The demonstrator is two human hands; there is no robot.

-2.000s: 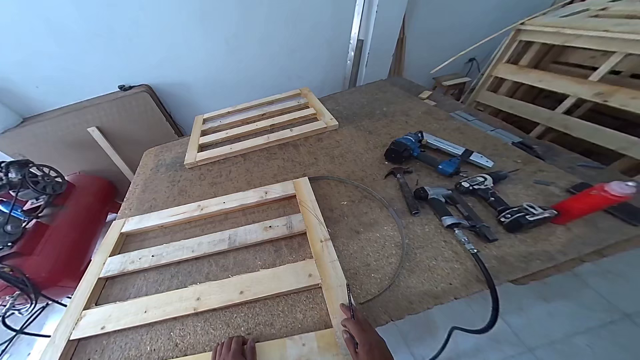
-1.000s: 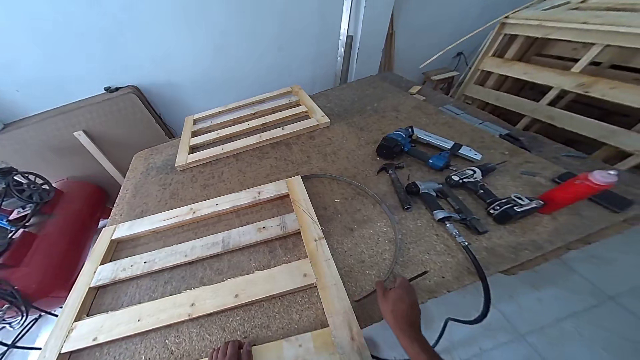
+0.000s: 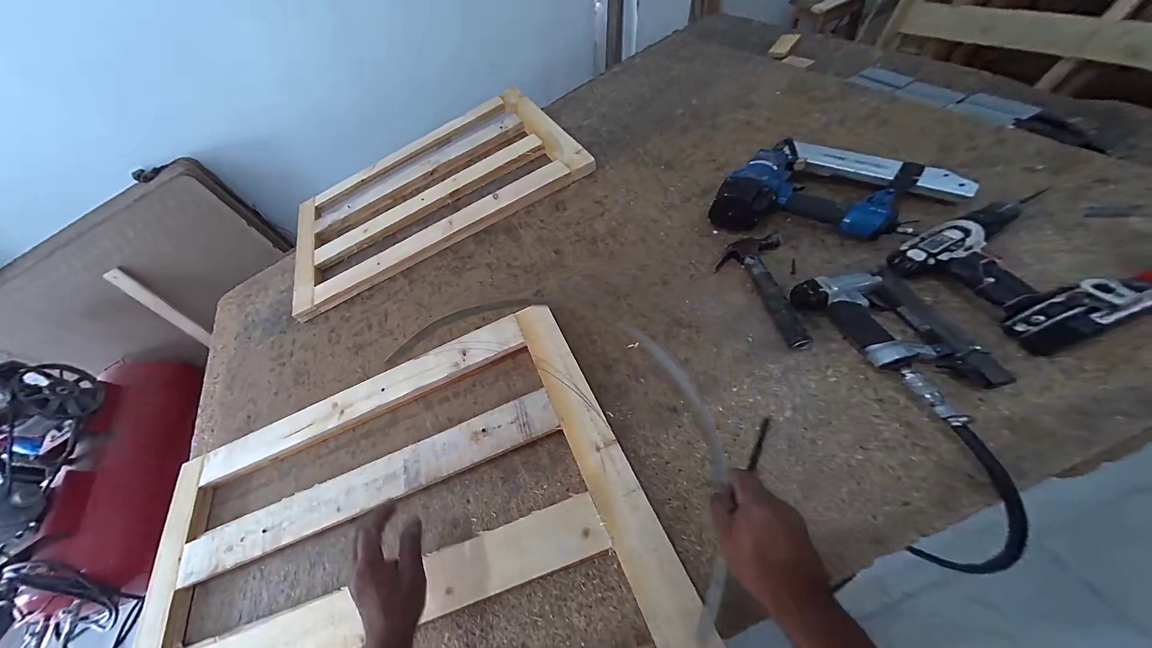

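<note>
My right hand [image 3: 765, 540] is closed around a thin curved strip [image 3: 688, 387], which looks like a hoop and is blurred; a dark pencil-like stick [image 3: 761, 443] juts up from the same hand. My left hand [image 3: 389, 567] hovers over the slats of the nearer wooden slatted frame [image 3: 585, 441], fingers apart and holding nothing. Curved pencil-like lines mark that frame's corner. Another part of the strip arcs behind the frame's top corner. A smaller slatted frame [image 3: 450, 202] lies farther back on the chipboard table [image 3: 621, 243].
To the right lie a blue nail gun [image 3: 801, 193], a claw hammer [image 3: 765, 288], an air tool [image 3: 864, 315] with a black hose [image 3: 1003, 486], and a cordless drill [image 3: 963, 252]. A red tank [image 3: 135, 468] stands on the floor at left. Metal plates [image 3: 945, 96] lie at the back.
The strip has been lifted or shifted with my right hand, and now reaches behind the frame's corner. My left hand has come off the near slat. The view has moved closer.
</note>
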